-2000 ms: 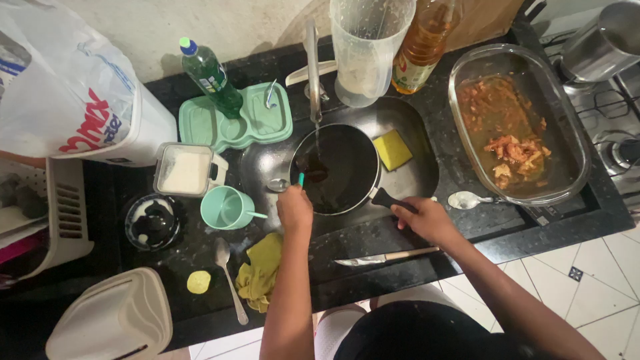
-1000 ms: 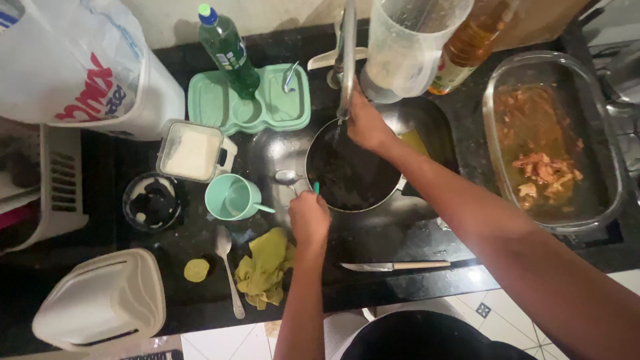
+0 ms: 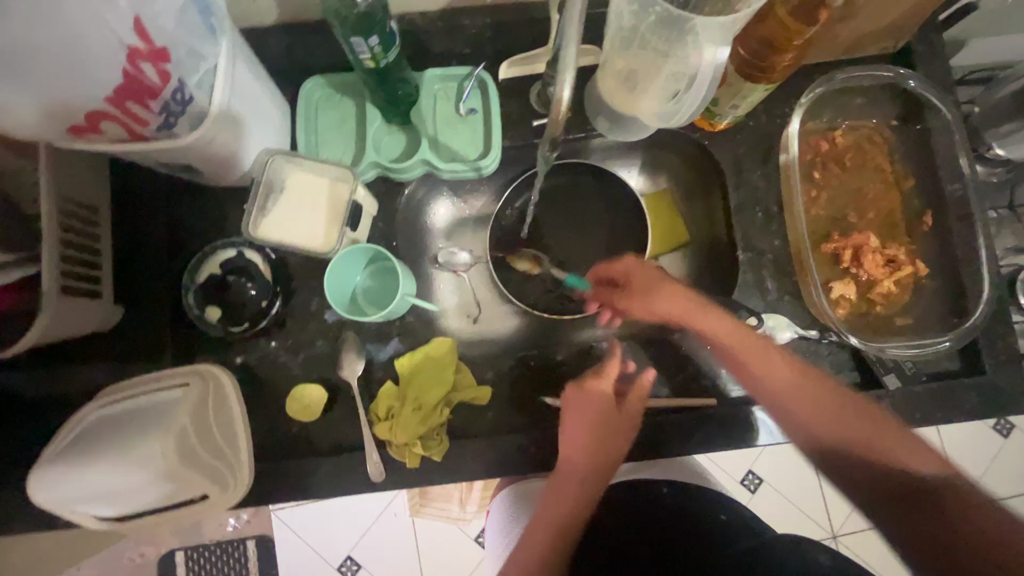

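A dark frying pan [image 3: 592,208] lies in the metal sink [image 3: 704,176] under the tap [image 3: 560,88], from which water runs into it. My right hand [image 3: 636,290] grips a spoon with a green handle [image 3: 572,280], its soiled bowl over the pan. Below it my left hand [image 3: 604,400] is raised with fingers apart, holding nothing visible, above a knife with a pale handle [image 3: 680,402]. Another spoon [image 3: 456,258] rests in the sink left of the pan. Behind the pan's right edge is a yellow sponge [image 3: 666,222].
A green mug [image 3: 370,282], a container of white powder [image 3: 296,204], a yellow-green cloth [image 3: 428,400] and a tablespoon [image 3: 360,408] stand or lie at left. A glass dish of food in liquid [image 3: 880,224] sits at right. A plastic pitcher [image 3: 656,64] and bottles are behind.
My right hand has come down from the tap and now holds the green-handled spoon, which was at my left hand. My left hand has moved right and toward me. Water now runs visibly.
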